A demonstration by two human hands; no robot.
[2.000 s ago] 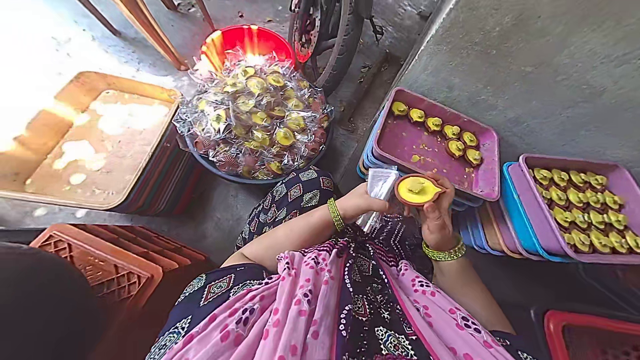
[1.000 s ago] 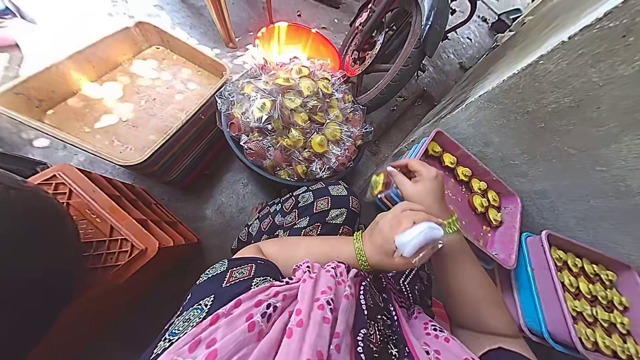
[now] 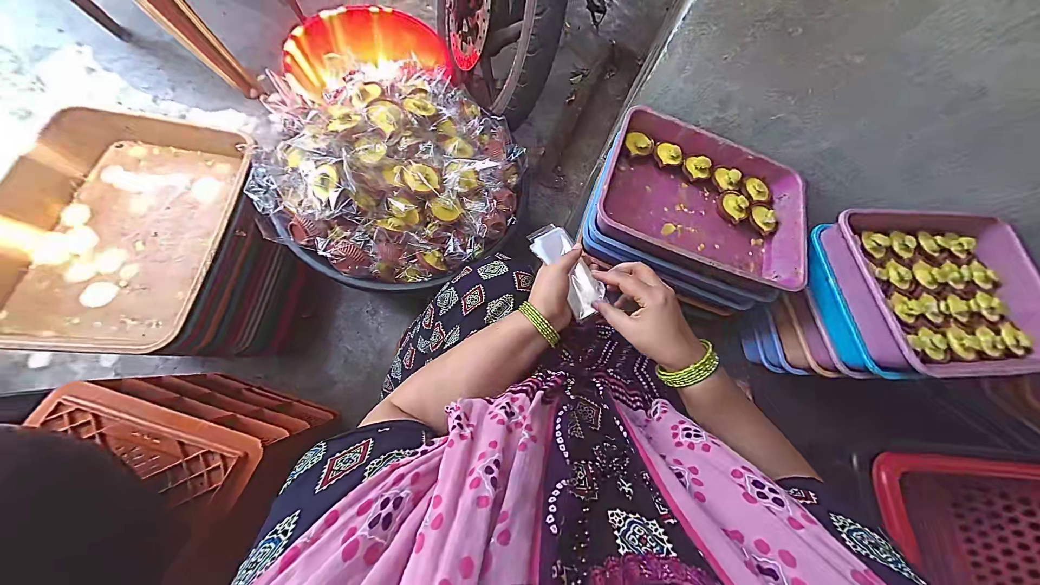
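My left hand (image 3: 556, 288) grips a small stack of clear plastic bags (image 3: 578, 284) above my lap. The thumb and fingertips of my right hand (image 3: 643, 307) touch the near right edge of this stack; whether they pinch a bag I cannot tell. To the right, a purple plastic tray (image 3: 650, 213) holds a few small brown cups with yellow filling, probably clay lamps (image 3: 697, 167). At the upper left, a heap of similar pieces wrapped in clear plastic (image 3: 390, 183) rises from a dark round tub (image 3: 357, 280).
A second tray (image 3: 1007, 244) of yellow-filled pieces stands at the right. At the left are a stack of tan trays (image 3: 183, 301) and orange crates (image 3: 162, 447). A red tub (image 3: 370, 36) and a motorcycle wheel (image 3: 536, 65) are behind the heap. A red crate (image 3: 902, 471) lies lower right.
Two seconds ago a yellow-filled piece was in my right hand; now neither hand holds one. My right fingers have come to the bag stack. The view has shifted.
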